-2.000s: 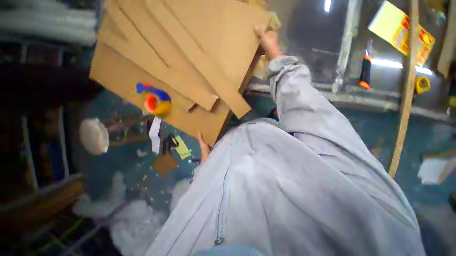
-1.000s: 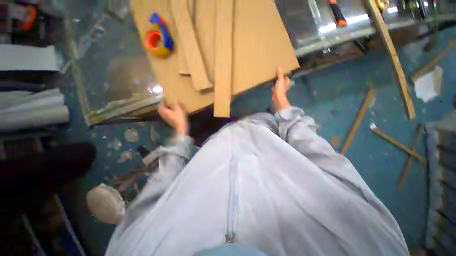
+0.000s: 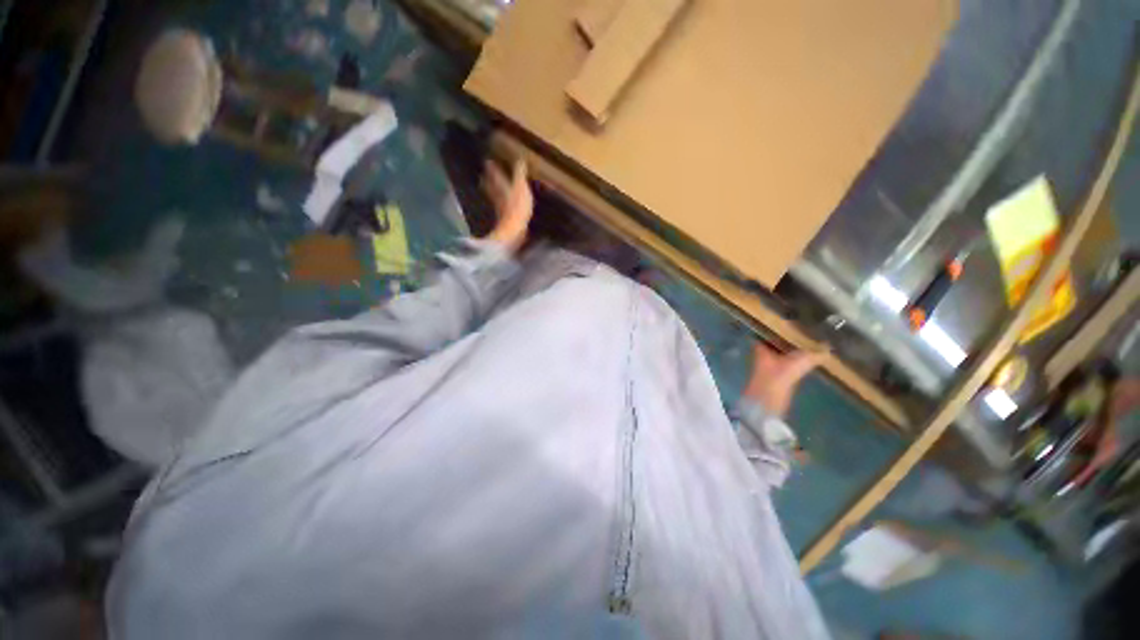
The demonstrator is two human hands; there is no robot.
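A large tan cardboard sheet [image 3: 750,138] lies on the table at the upper middle, with a corner toward me. Shorter cardboard strips [image 3: 619,69] lie on its upper left part. A long narrow brown edge [image 3: 675,256] runs along the table's front below the sheet; I cannot tell if it is a loose strip or the table's side. My left hand [image 3: 508,206] is at its left end, blurred. My right hand [image 3: 781,375] touches it farther right, below the sheet's corner. Whether either hand grips it is unclear.
A long wooden batten [image 3: 950,431] crosses the table's right side and sticks out past its edge. An orange-black tool [image 3: 931,294], a yellow printed sheet [image 3: 1025,231] and a cluster of tools lie at right. A round stool [image 3: 178,85] and scraps stand on the floor at left.
The view has turned and shifted. My hands have left the cardboard sheet's near edge and are now at the long brown edge below it. The blue and orange tape dispenser is out of view.
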